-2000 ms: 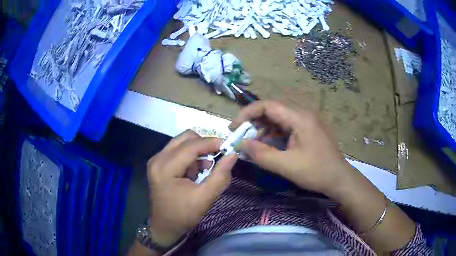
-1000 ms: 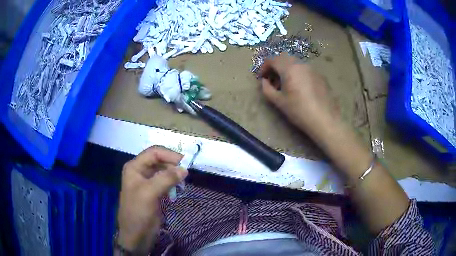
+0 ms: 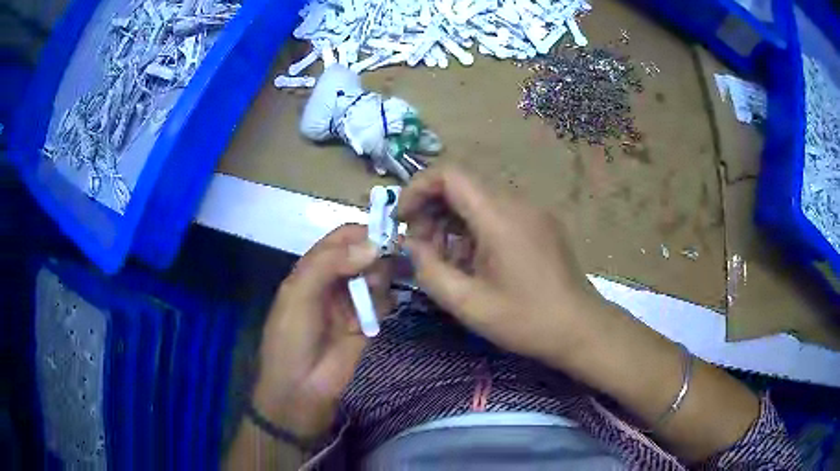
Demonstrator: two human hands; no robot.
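Note:
My left hand (image 3: pixel 318 313) is shut on a white plastic part (image 3: pixel 380 218), held upright in front of the bench's edge. The part has a rounded top end with a dark round hole; a white strip (image 3: pixel 366 306) sticks out below my fingers. My right hand (image 3: pixel 488 253) is at the part's right side, fingertips pinched together near it; blur hides what they hold. Small metal fittings (image 3: pixel 585 97) lie in a loose dark heap right of centre. A tool with a cloth-wrapped head (image 3: pixel 364 120) lies beyond my hands; my right hand hides most of its handle.
White plastic pieces (image 3: pixel 442 29) are heaped at the far side of the brown cardboard (image 3: pixel 516 175). Blue bins stand at left (image 3: pixel 198 129) and right (image 3: pixel 778 184). Stacked blue trays (image 3: pixel 166 368) are low at left. A small paper label (image 3: pixel 740 98) lies near the right bin.
My right hand has come back from the metal fittings to the white part in my left hand. It now covers most of the black handle. The camera view has shifted slightly.

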